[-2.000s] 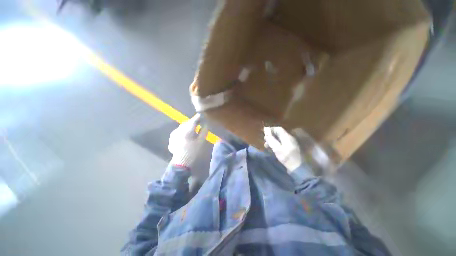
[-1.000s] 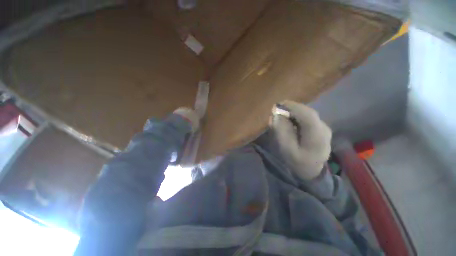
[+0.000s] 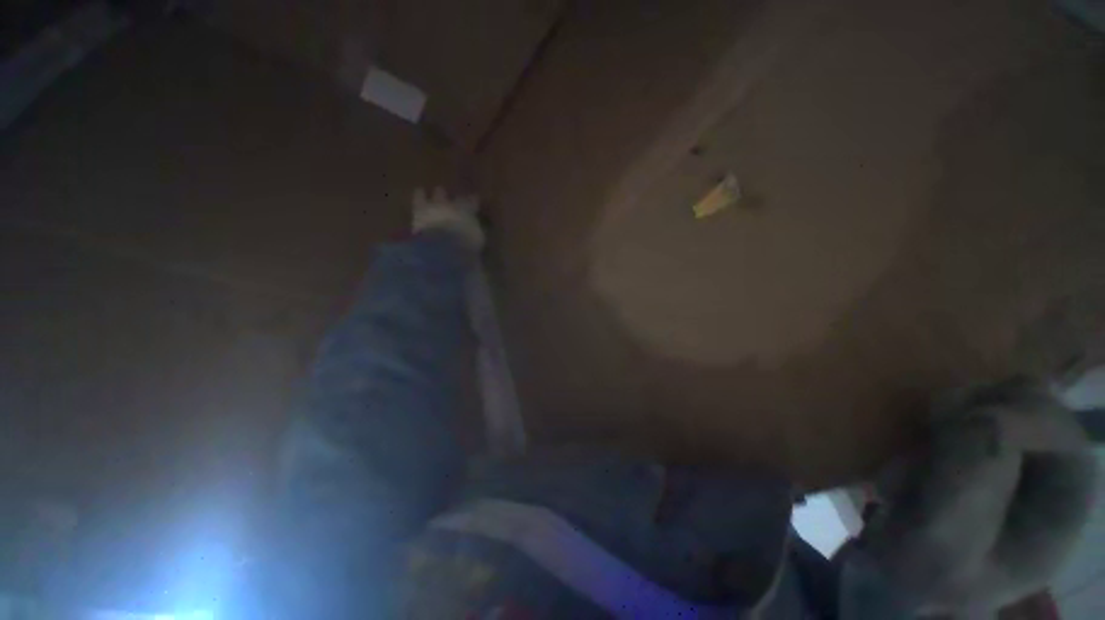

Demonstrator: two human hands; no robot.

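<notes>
The inside of a large brown carton (image 3: 582,339) fills most of the dim view. My left hand (image 3: 446,220), in a pale glove, reaches down near the carton's inner corner, its fingertips apart. A pale tape strip (image 3: 494,363) runs from beside that hand down along the corner towards my body; its upper end is hidden at the hand and no grip on it shows. My right hand (image 3: 1000,472), gloved and blurred, is large at the lower right by the carton's rim, its fingers curled. Whether it holds anything cannot be made out.
A white scrap (image 3: 394,95) lies beyond my left hand. A small yellowish piece (image 3: 716,196) is on the carton wall to the right. Strong glare covers the lower left. A bright white patch (image 3: 826,521) shows beside my right hand.
My left hand has moved further down into the carton. My right hand has moved right and lower and looks larger. My view is closer to the carton and much darker.
</notes>
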